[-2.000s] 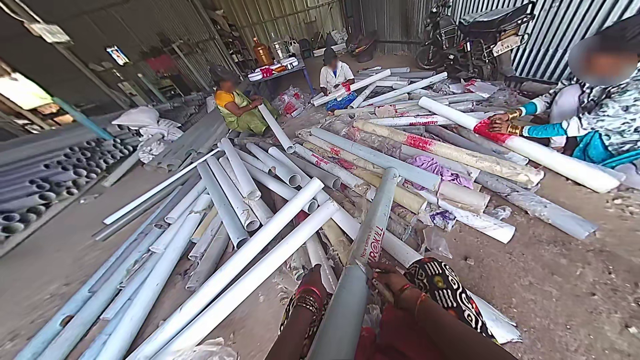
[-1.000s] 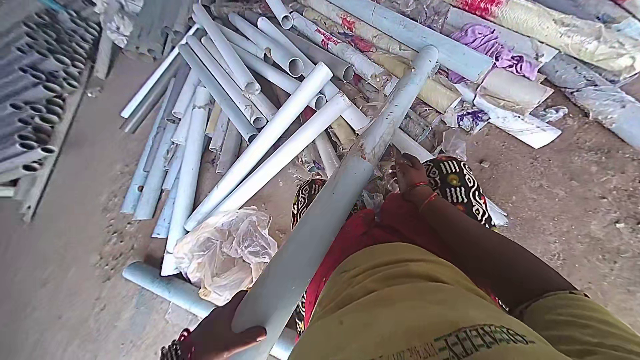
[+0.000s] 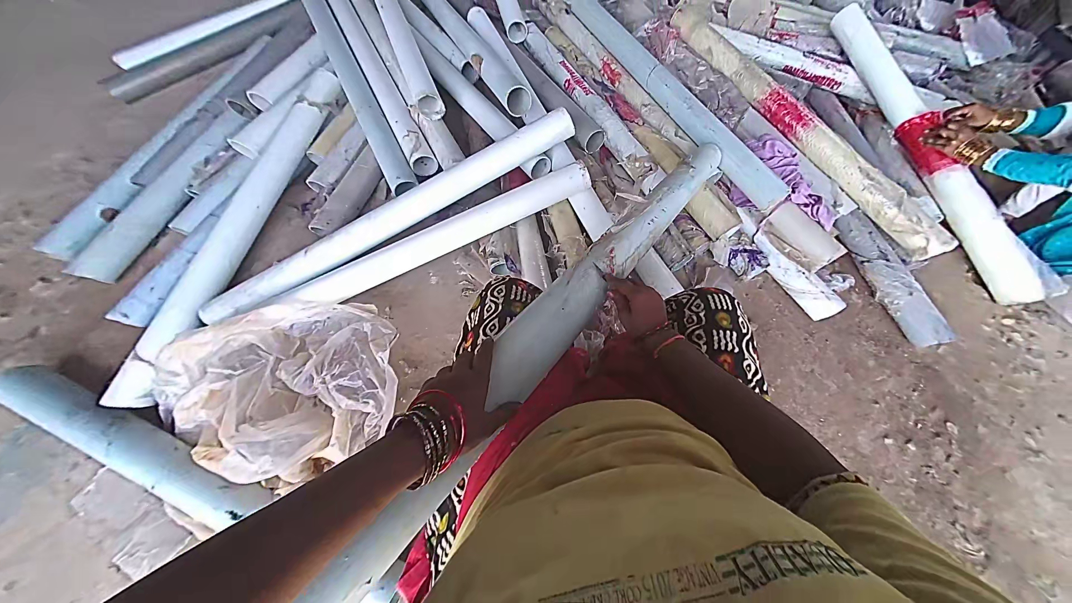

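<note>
A grey plastic pipe (image 3: 548, 331) lies slantwise over my lap, its narrower dirty far part reaching up and right over the pile. My left hand (image 3: 471, 389) grips it around its lower end, bangles at the wrist. Close to the pipe's middle, my right hand (image 3: 635, 308) rests at its right side against some crumpled clear plastic film; its fingers are partly hidden, so its hold is unclear. Two white pipes (image 3: 402, 219) lie just beyond my left hand. A crumpled translucent plastic bag (image 3: 280, 385) sits to the left of that hand.
Many grey and white pipes (image 3: 368, 92) are heaped ahead. Wrapped pipes with red marks (image 3: 787, 117) lie to the right, near a purple cloth (image 3: 787, 172). A co-worker's hands (image 3: 963, 134) touch a red-banded white pipe (image 3: 980, 213). Another pipe (image 3: 126, 444) lies at left.
My left hand, low on the pipe near the frame's bottom a second ago, is now farther up, nearer my right hand. Two seconds ago the view looked farther ahead.
</note>
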